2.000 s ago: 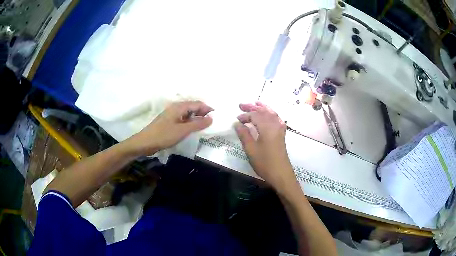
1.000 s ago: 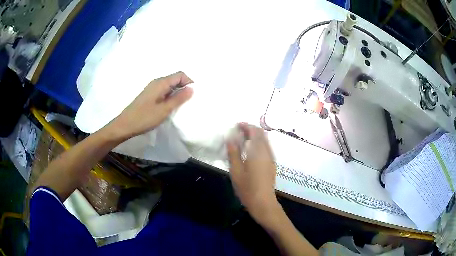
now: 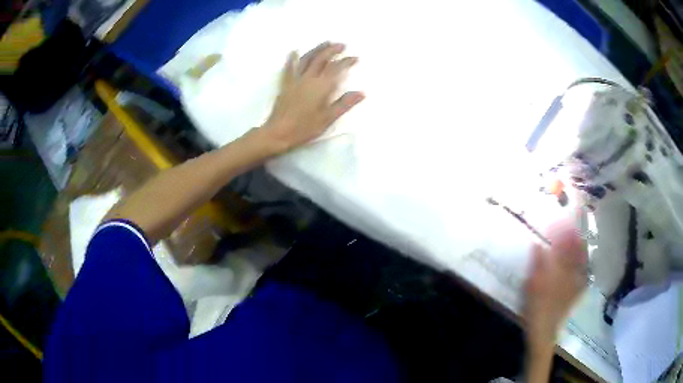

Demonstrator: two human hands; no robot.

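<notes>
A large white cloth lies over the left part of the white table and is overexposed, so its edges are mostly lost. My left hand rests on it palm down with fingers apart. My right hand is blurred, near the snips below the sewing machine head. I cannot tell whether its fingers touch or hold them. The presser foot area is in glare.
A lamp stick stands left of the machine head. White paper lies at the lower right. A brown box top with a yellow frame and cloth pieces are at left, below the table.
My left hand has opened and moved up and right onto the cloth. My right hand has left the cloth and moved right to the machine. The view has shifted left.
</notes>
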